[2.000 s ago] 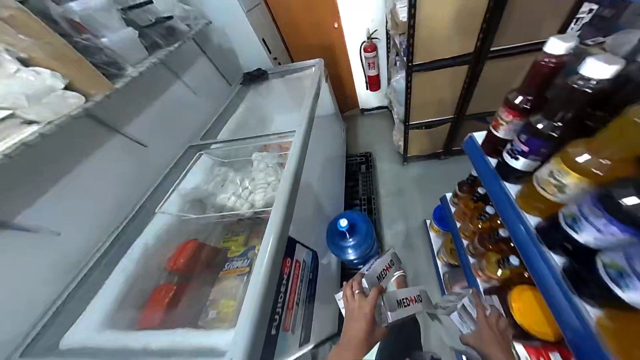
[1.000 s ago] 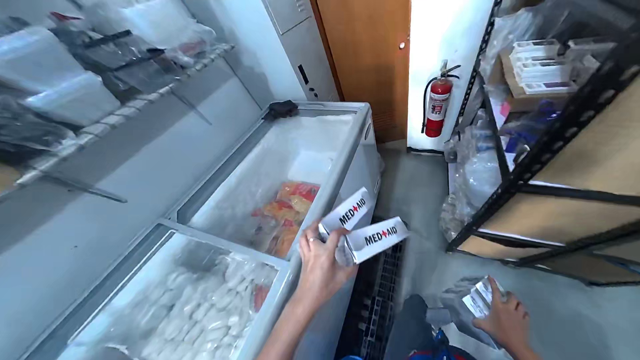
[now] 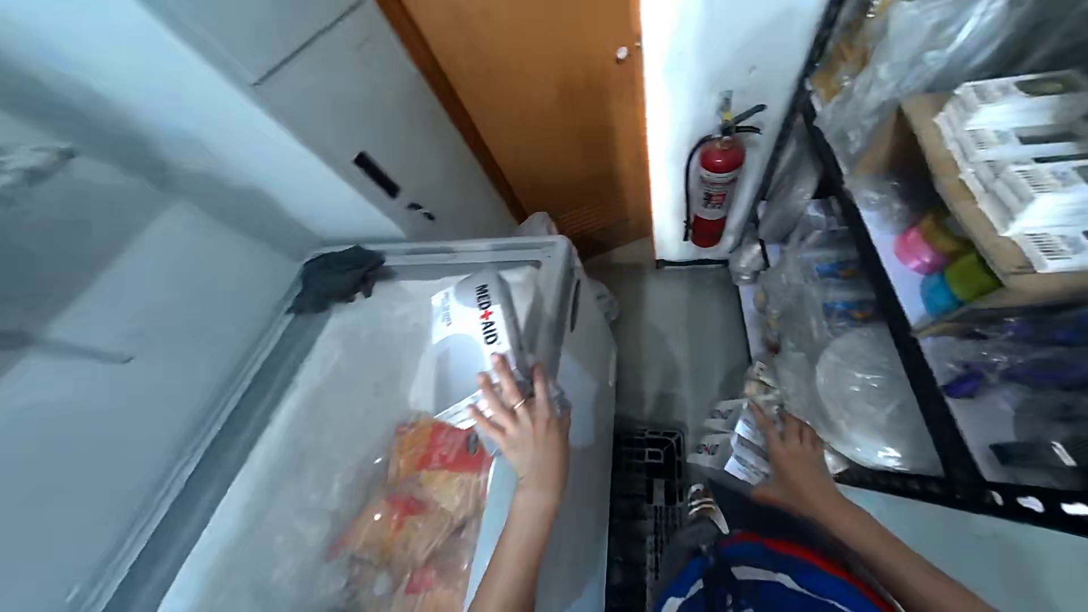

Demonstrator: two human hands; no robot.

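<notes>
My left hand lies spread over the near end of white Med-Aid boxes, which rest at the right rim of the chest freezer. Its fingers are apart against the boxes; whether they grip is unclear. My right hand holds small white printed boxes with clear plastic film, low beside the shelf rack. Below the freezer's glass lie bags of orange and red packaged food.
A red fire extinguisher hangs on the wall by the brown door. A black metal rack with a cardboard box stands at right. A dark cloth lies on the freezer's far corner. A black plastic crate is on the floor.
My left hand has brought the Med-Aid boxes onto the freezer's right rim; a second ago they were held up beside it. The view has moved toward the door.
</notes>
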